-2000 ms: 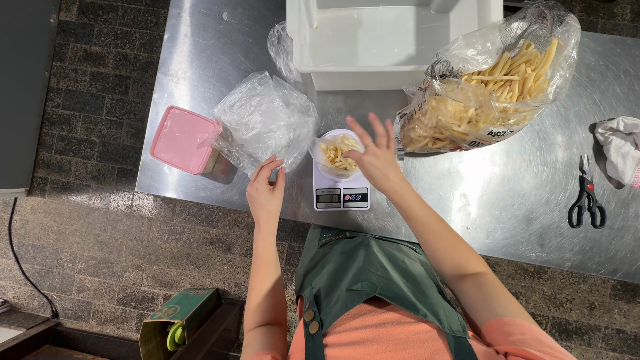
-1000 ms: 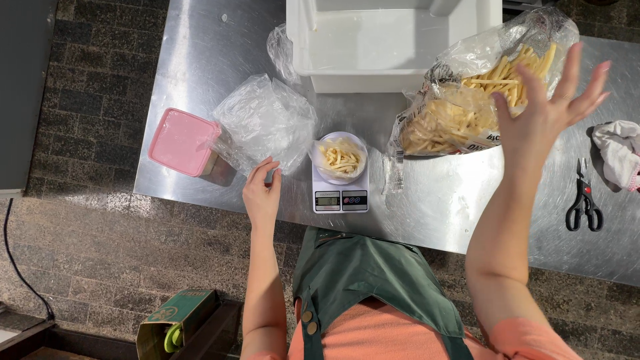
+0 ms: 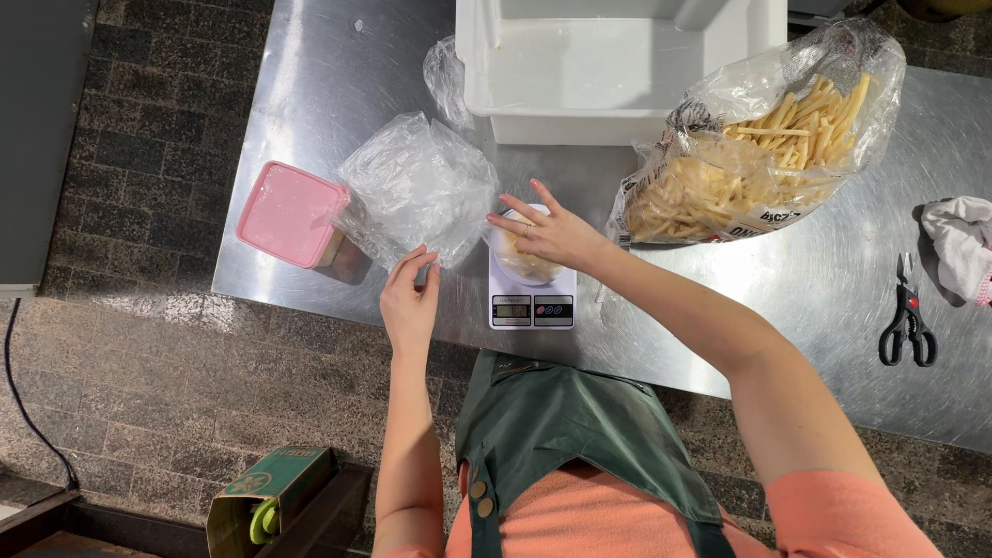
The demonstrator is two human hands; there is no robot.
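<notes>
My right hand (image 3: 539,232) is over a small clear bag of fries (image 3: 531,266) on a white digital kitchen scale (image 3: 532,310), fingers spread and partly hiding the bag. Beside the scale, my left hand (image 3: 412,288) rests at the lower edge of a pile of clear plastic bags (image 3: 418,186); the thumb and fingers are curled, and whether they pinch the plastic I cannot tell. A large open plastic bag of fries (image 3: 721,182) lies on the right.
A white plastic bin (image 3: 577,128) stands at the back of the steel table (image 3: 674,333). At the left is a pink-lidded container (image 3: 288,215). Black-handled scissors (image 3: 908,325) and a white cloth (image 3: 961,240) lie at the right. A green box (image 3: 271,480) sits below the table's level.
My right hand has gone from the scale to beside the large fries bag, then back over the scale. My left hand has stayed beside the plastic pile.
</notes>
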